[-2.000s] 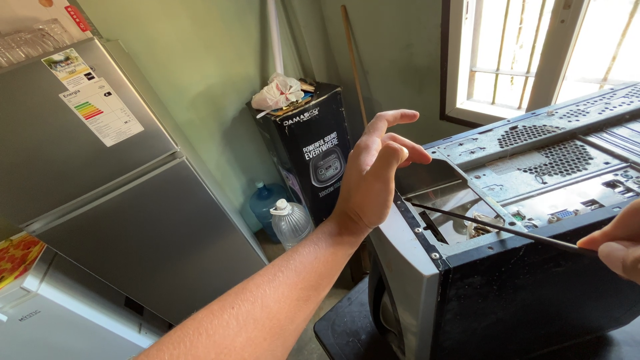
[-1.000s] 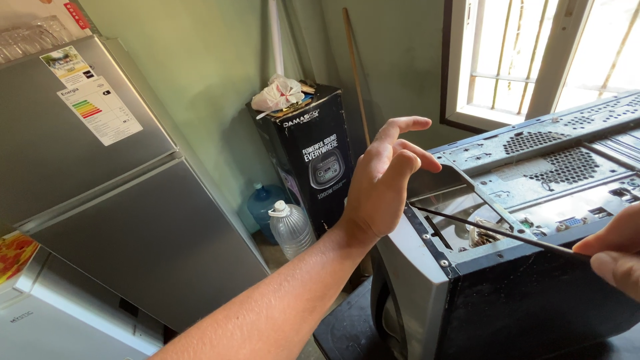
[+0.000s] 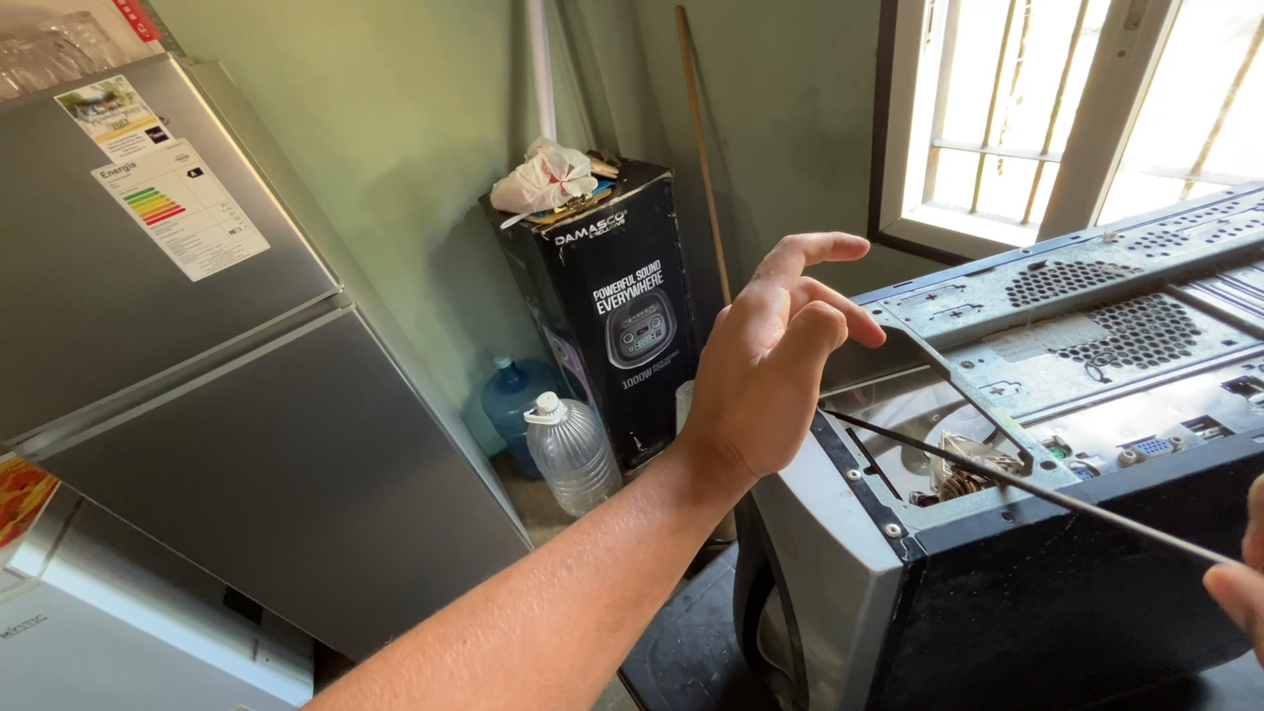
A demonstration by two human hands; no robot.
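An opened computer case (image 3: 1047, 612) with a black side, a grey front and bare perforated metal on top stands at the right. My left hand (image 3: 780, 346) is raised beside its upper front corner, fingers apart and nothing held; a fingertip is close to the metal frame, contact unclear. My right hand (image 3: 1239, 592), mostly cut off by the right edge, grips a long thin dark rod (image 3: 1047, 492). The rod crosses the case's open bay, its far tip near the front rim. Below it, inside the bay, are wires (image 3: 968, 469). The rod's grip end is out of view.
The case rests on a dark surface (image 3: 681, 632). Behind my left hand are a black speaker box (image 3: 632, 395) with a plastic bag (image 3: 548, 178) on top, a clear plastic jug (image 3: 573, 454) and a blue water bottle (image 3: 513, 395). A grey refrigerator (image 3: 276, 474) fills the left; a barred window is behind.
My right hand has moved down and toward the right edge, and the rod slopes more steeply. Its far tip stays near the case's front rim. My left hand remains raised by the corner.
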